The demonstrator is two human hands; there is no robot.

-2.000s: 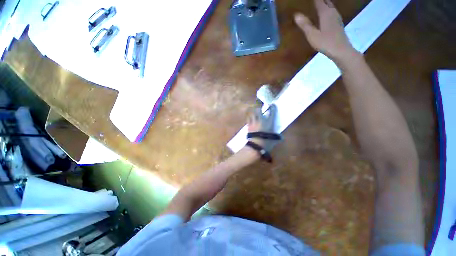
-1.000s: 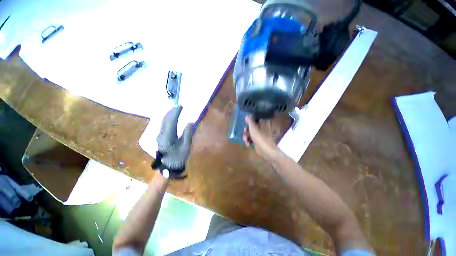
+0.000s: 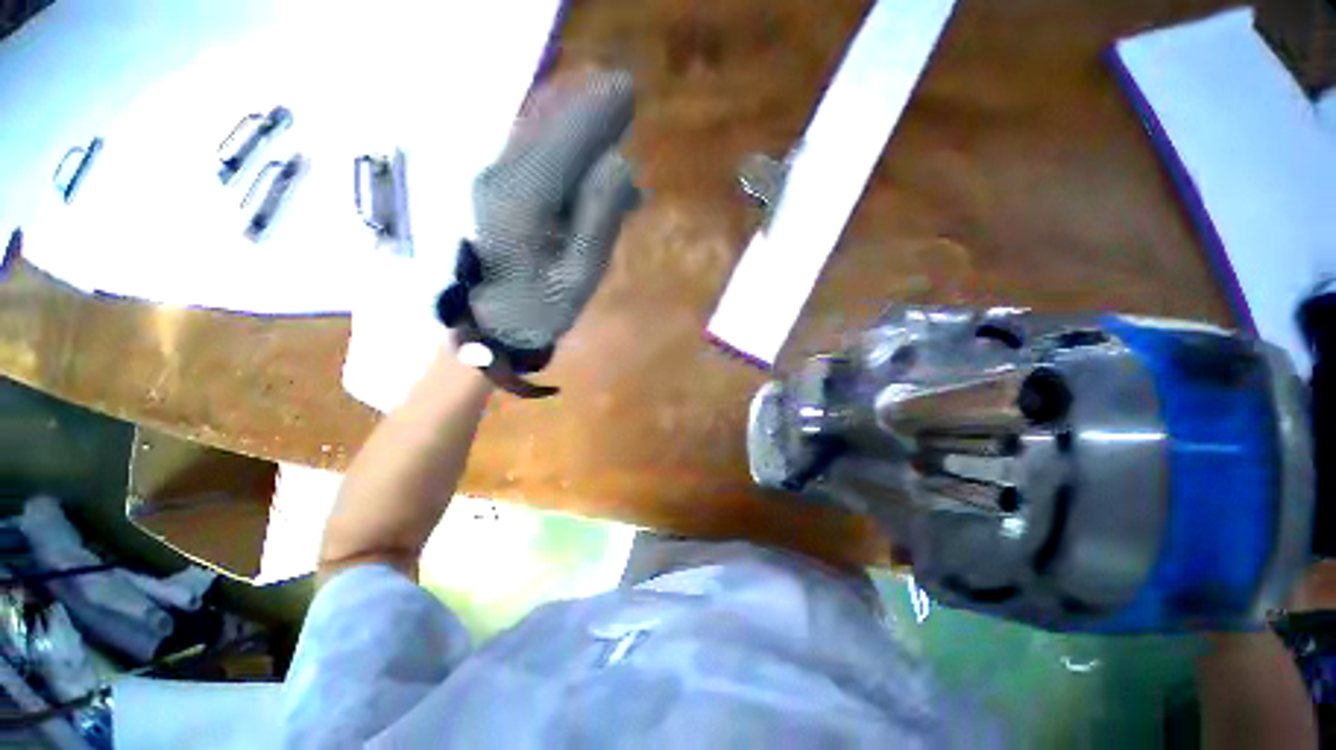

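Observation:
The straight-knife cutting machine (image 3: 1040, 469) with its blue motor housing fills the lower right, close to the camera, its body lying sideways in the picture. My right hand is hidden behind it; only part of the right forearm shows at the bottom right edge. My left hand (image 3: 550, 220), in a chain-mesh glove with a dark wrist strap, is over the right edge of the white-topped fabric lay (image 3: 337, 88). Its thumb is apart from the fingers and it holds nothing visible. I cannot tell if it touches the lay.
Several cloth weights (image 3: 384, 198) stand on the lay. A long cut strip bundle (image 3: 835, 183) with a silver clip (image 3: 761, 179) lies on the brown table (image 3: 667, 396). Another white-topped stack (image 3: 1223, 161) is at the upper right. An open cardboard box (image 3: 198, 498) is at the lower left.
My right hand left the strip and took the machine, which has moved to the lower right. My left hand left the strip and moved to the lay's edge.

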